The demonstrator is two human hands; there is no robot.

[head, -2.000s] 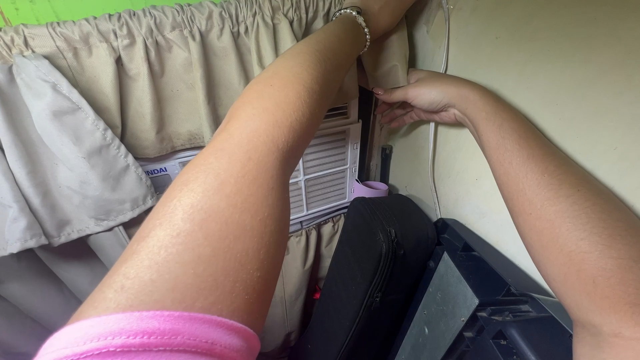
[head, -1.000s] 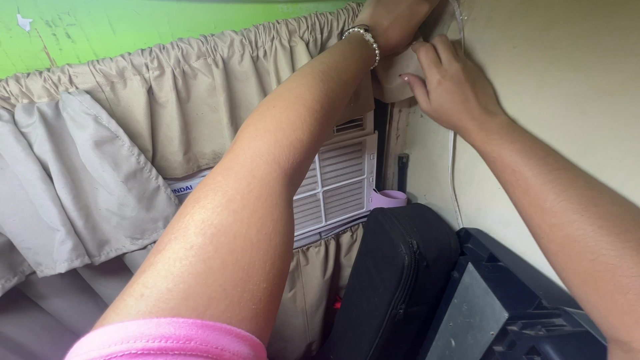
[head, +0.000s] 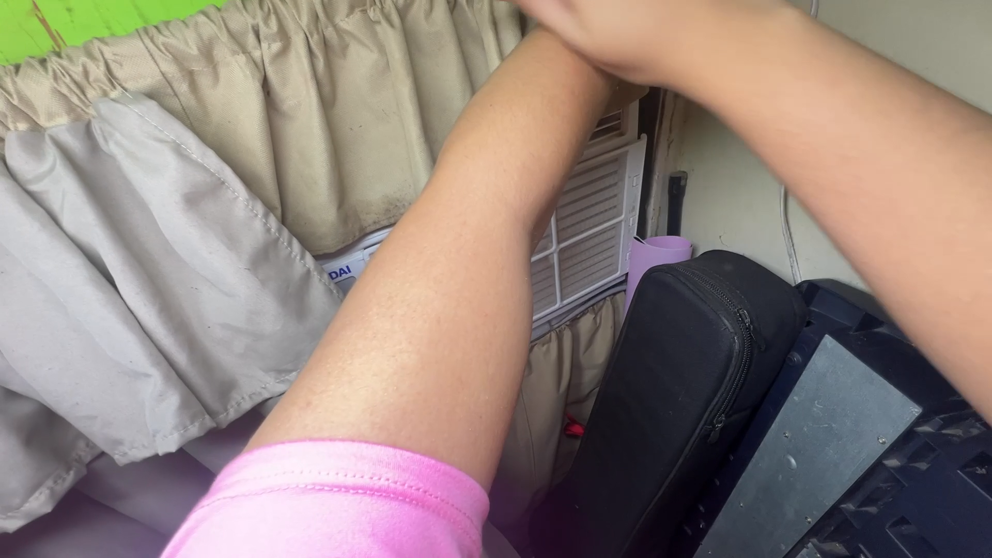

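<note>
My left arm, in a pink sleeve, reaches up across the middle of the view; its hand is hidden behind my right hand or past the top edge. My right hand (head: 585,31) crosses over the left wrist, its fingers cut off by the top edge, so whether it holds anything cannot be told. Both arms reach towards the right end of a gathered beige curtain (head: 333,116). Under this curtain a white window air conditioner (head: 593,225) shows its slatted grille, partly covered by my left forearm. A grey cloth (head: 209,271) hangs in folds at the left.
A black zippered case (head: 682,349) leans at lower right, beside a dark plastic housing with a metal plate (head: 821,442). A lilac rolled sheet (head: 655,260) stands behind the case. A thin cable (head: 787,232) runs down the pale wall. Green-painted wall (head: 93,23) shows at upper left.
My right hand has moved left, from beside the curtain's end to across my left wrist. My left hand and its beaded bracelet, partly visible before, are now out of sight. The view has shifted.
</note>
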